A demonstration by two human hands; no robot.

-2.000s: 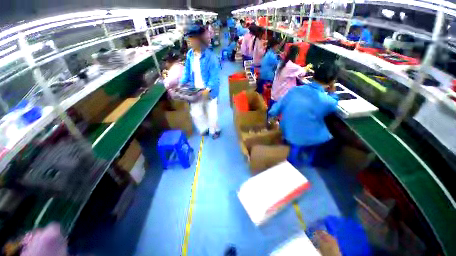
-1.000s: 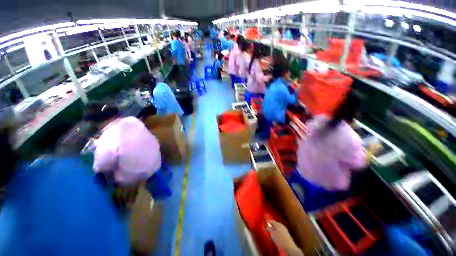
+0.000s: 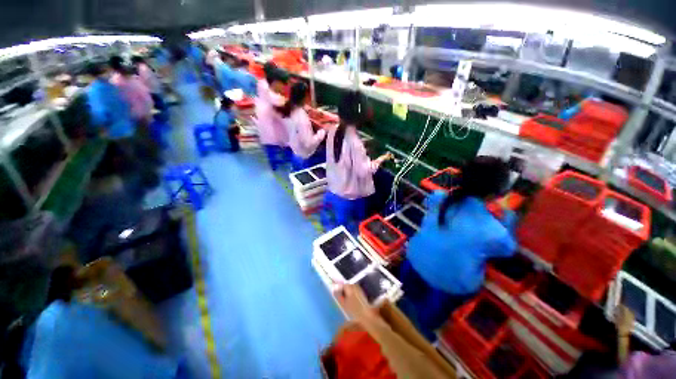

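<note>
My right hand [image 3: 353, 300] is small and blurred at the lower middle, reaching in from below. Its fingers overlap the near corner of a white multi-tablet foam tray [image 3: 320, 260], which has three openings holding dark units. I cannot tell whether the hand touches the tray or holds anything. Just below the hand is a brown cardboard carton [image 3: 415, 344] with red-orange foam [image 3: 357, 357] inside. My left hand is not in view.
A person in blue [image 3: 454, 244] sits right of the aisle beside stacked red foam frames [image 3: 567, 222]. People in pink sit further up. Blue stools [image 3: 185, 185] stand left of the blue floor [image 3: 248, 222]. A person in blue [image 3: 89, 344] is at the lower left.
The view has moved along the aisle and turned right. The white stack on the floor from the oldest frame is gone from view. My right hand shows higher and further left.
</note>
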